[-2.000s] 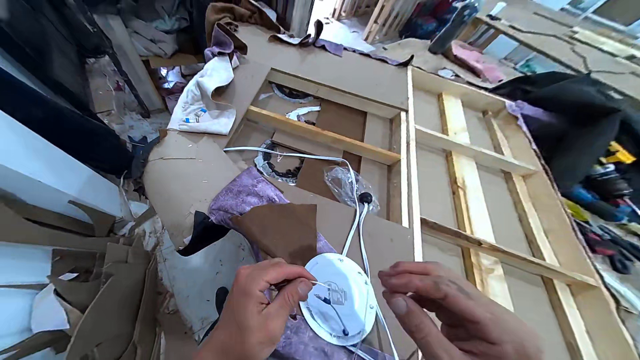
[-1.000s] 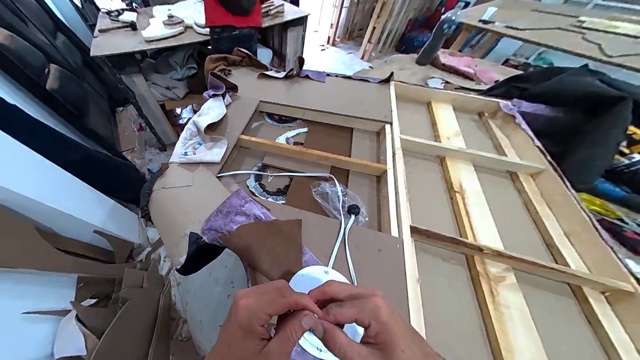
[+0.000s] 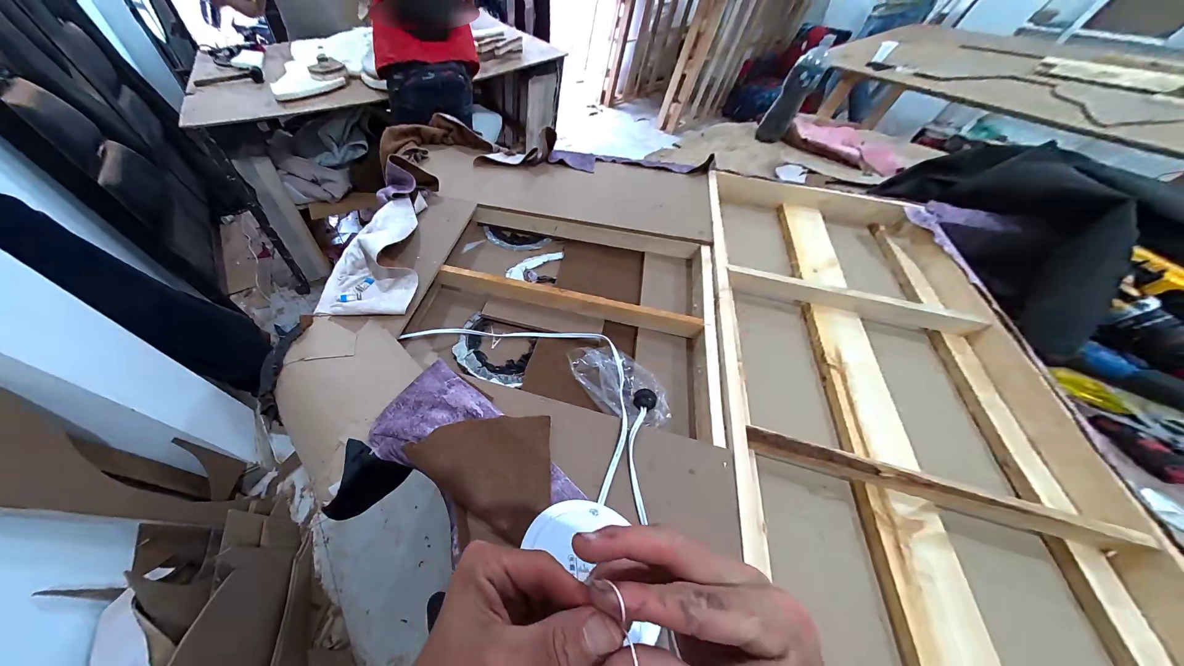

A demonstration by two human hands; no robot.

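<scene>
Between the fingertips of my left hand (image 3: 523, 606) and my right hand (image 3: 703, 592) is a thin white wire (image 3: 622, 601), pinched near the bottom of the view. Behind and under the fingers lies a round white plastic disc-shaped fixture (image 3: 555, 535), partly covered by both hands. A white cable (image 3: 615, 453) runs from beside it up the board, bends left and crosses the framed opening. A second white cable ends in a round black piece (image 3: 645, 399) beside a clear plastic bag (image 3: 606, 379). Brown fabric (image 3: 495, 467) and purple velvety fabric (image 3: 430, 407) lie just beyond the disc.
A wooden frame (image 3: 832, 370) with crossing slats extends right. White cloth (image 3: 375, 268) with small blue-and-clear pieces lies at the panel's left. Cardboard offcuts (image 3: 245, 573) fill the lower left. A person in red (image 3: 425, 51) stands by a far table (image 3: 227, 106); dark fabric (image 3: 1027, 231) is heaped right.
My hands were apart two seconds ago, with the left holding thin wires; they have come together over the disc. The view has tilted up, showing more of the far table.
</scene>
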